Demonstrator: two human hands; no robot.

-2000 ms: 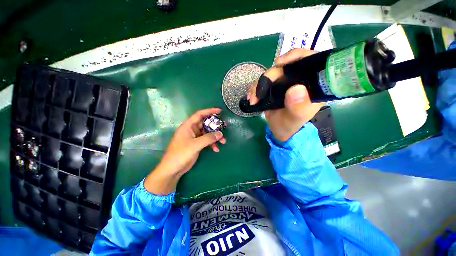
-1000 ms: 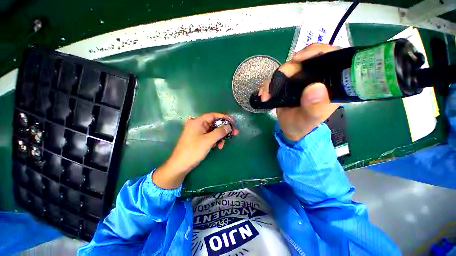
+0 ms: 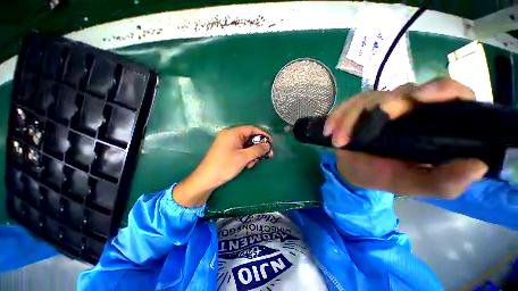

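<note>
My left hand (image 3: 232, 154) holds a small dark, shiny assembly (image 3: 258, 140) between thumb and fingers, low over the green mat. My right hand (image 3: 397, 136) is wrapped around the thick black electric screwdriver (image 3: 454, 129), which lies nearly level. Its narrow tip points left, just below the round screw dish (image 3: 304, 90) and a short way right of the assembly, not touching it. Screws in the dish look like silver-grey speckles. The bit's very end is too small to tell.
A black compartment tray (image 3: 69, 170) lies at left, with several shiny units in its left pockets. Plastic bags (image 3: 372, 42) lie beyond the dish, with the dark cord (image 3: 392, 48) across them. A pale card (image 3: 471, 68) is at right. A white rail (image 3: 170, 35) edges the dark green conveyor (image 3: 130, 11).
The screwdriver's tip has come off the dish toward me, and its body has turned so the green label no longer shows. My left hand still holds the assembly.
</note>
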